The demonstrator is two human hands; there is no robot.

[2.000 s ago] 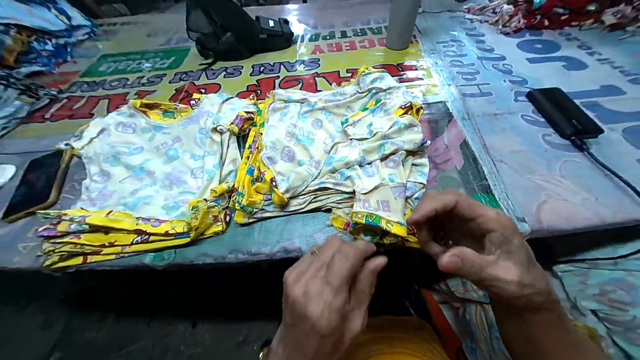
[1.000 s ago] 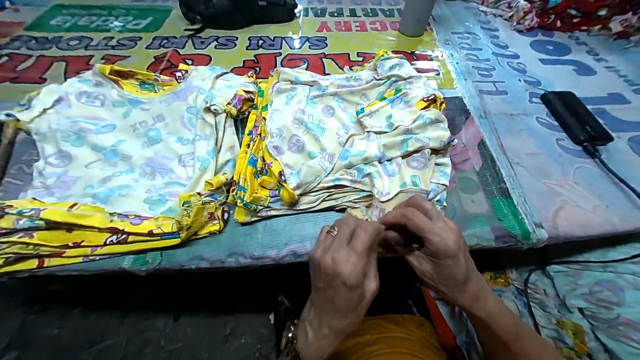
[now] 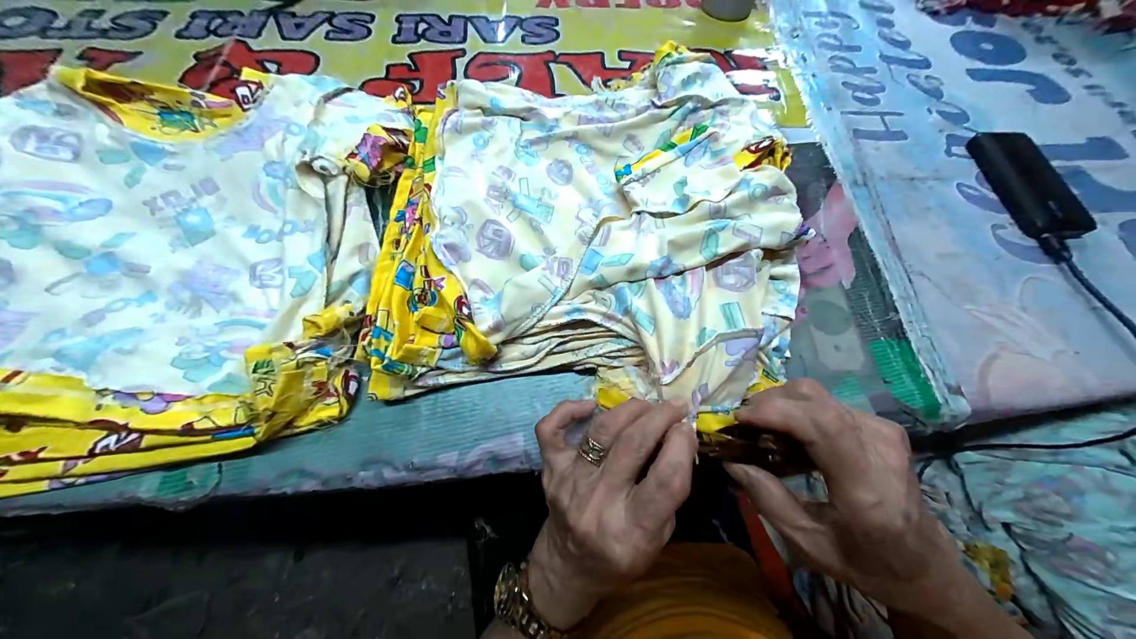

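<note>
A stack of pale printed child-size garments with yellow trim (image 3: 532, 204) lies on the table's near side. Its lowest yellow-edged part hangs at the table edge, where both my hands are. My left hand (image 3: 612, 497), with a ring and a wristwatch, pinches the yellow-trimmed cloth edge between its fingers. My right hand (image 3: 843, 497) is just right of it, fingertips at the same edge; its thumb is apart from the index finger, and the fingers partly hide the cloth. Left of this stack lies a pile of pale printed shirts with yellow neckband and hem (image 3: 169, 231).
Printed tarpaulin (image 3: 497, 31) with large lettering covers the table. A black power bank (image 3: 1029, 182) with a cable plugged in lies at the right. The base of a grey cylindrical object (image 3: 728, 9) shows at the top. More printed fabric (image 3: 1047, 524) lies below right of the table.
My hands were apart two seconds ago, with the right one raised; now they are together at the cloth edge. The view has moved closer to the garments.
</note>
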